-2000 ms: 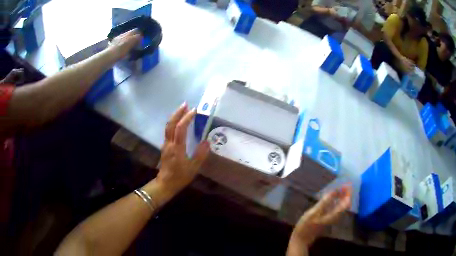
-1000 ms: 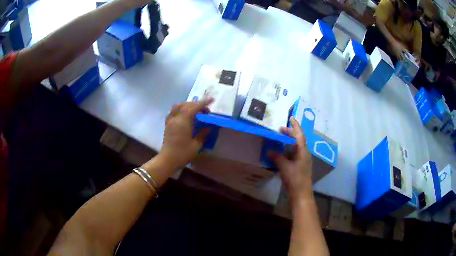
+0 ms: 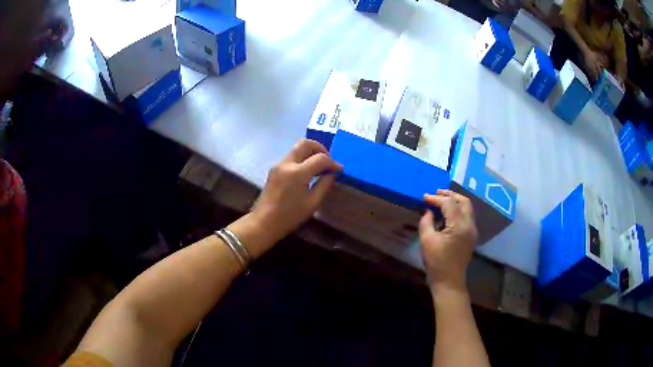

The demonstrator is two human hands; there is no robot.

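The product carton [image 3: 390, 170] stands at the near edge of the table with its blue lid lying closed on top. Its pale front side faces me. My left hand [image 3: 299, 179] has its fingers at the lid's left front edge. My right hand [image 3: 450, 229] has its fingers and thumb at the lid's right front edge. The inside of the carton is hidden. Two small product cartons [image 3: 346, 107] stand directly behind it, and the outline-print carton [image 3: 481, 168] stands at its right.
More blue and white cartons [image 3: 578, 240] stand at the right, with others at the back right. An open carton [image 3: 139, 64] and a blue one [image 3: 210, 41] are at the left on the white table [image 3: 279, 86]. People [image 3: 593, 32] sit at the back right; another is at the left edge.
The carton was open with a white oval part inside; its blue lid has since come down flat. Both hands have moved onto the lid's front edge. The neighbour's arm and the dark ring are gone from view.
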